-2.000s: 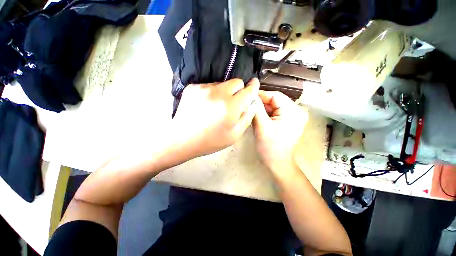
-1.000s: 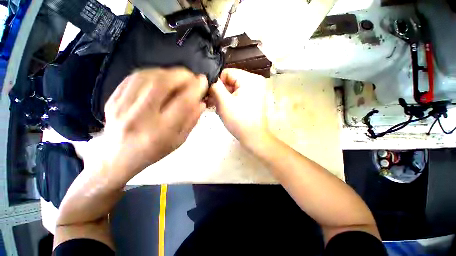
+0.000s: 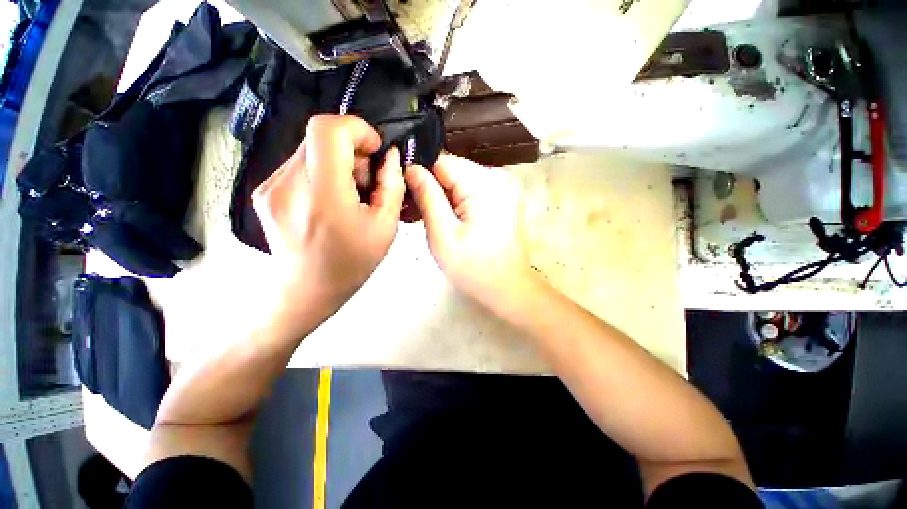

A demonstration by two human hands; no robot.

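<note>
The black bag body (image 3: 298, 96) lies under the sewing machine head (image 3: 398, 30), left of the brown block (image 3: 489, 127). A zipper (image 3: 354, 85) with pale teeth runs down it, and a short toothed piece shows between my hands. My left hand (image 3: 333, 199) pinches the black fabric edge with thumb and fingers. My right hand (image 3: 467, 224) pinches the same edge close beside it, just below the brown block. The needle point and the exact layers between my fingertips are hidden.
Black bags (image 3: 139, 174) are heaped at the left, with another black bag (image 3: 119, 343) below them. The machine's pale body (image 3: 736, 104) fills the upper right. Red-and-black-handled snips (image 3: 863, 164) rest there. A round tin (image 3: 804, 338) of small items is low right.
Since one second ago, my left hand has turned and drawn back its fingers, and the bag has shifted and folded so its zipper shows. My right hand stays nearly in place.
</note>
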